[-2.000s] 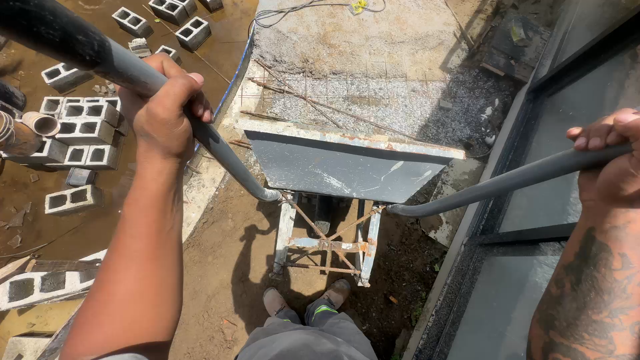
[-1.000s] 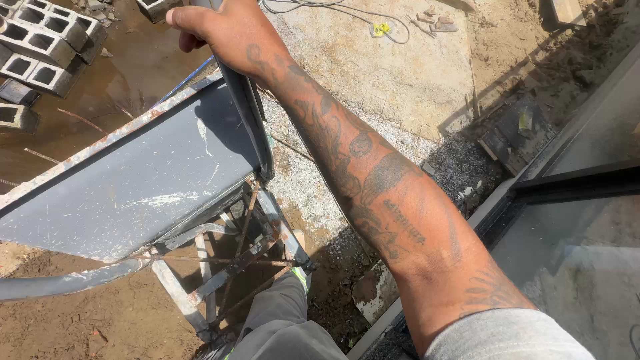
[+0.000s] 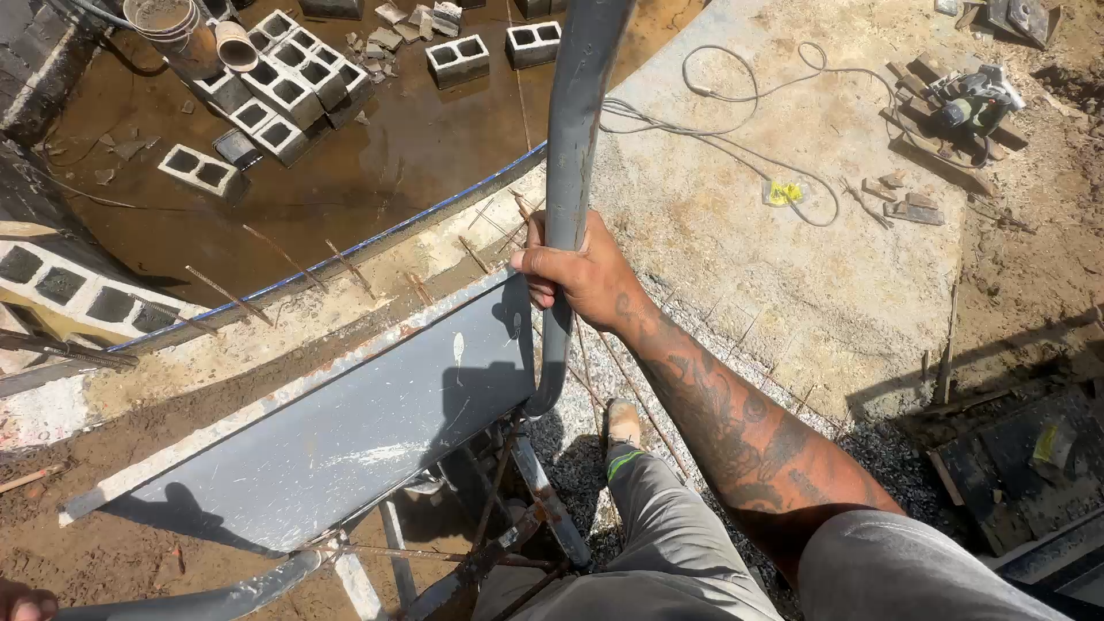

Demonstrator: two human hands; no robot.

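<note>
A grey metal wheelbarrow tray (image 3: 371, 414) lies slanted across the lower left of the head view, its rim scraped and rusty. My right hand (image 3: 573, 267) grips the right-hand tubular handle (image 3: 580, 129) of the barrow, just above its bend. Only a few fingers of my left hand (image 3: 26, 601) show at the bottom left corner, beside the other tubular handle (image 3: 216, 599); its hold on that tube is mostly out of frame. Below the tray, welded legs and rusty bracing bars (image 3: 552, 500) stand near my legs.
Rusty rebar stubs (image 3: 349, 267) stick up along a concrete footing edge. Beyond it, concrete blocks (image 3: 297, 73) and buckets (image 3: 177, 34) stand in muddy water. A cable (image 3: 716, 134) crosses the slab towards a power tool (image 3: 970, 103) on wood scraps. Gravel lies around my boot (image 3: 623, 423).
The barrow has swung from straight ahead to the left, its tray now slanting along the footing. My right hand has stayed on its handle. The view has shifted considerably.
</note>
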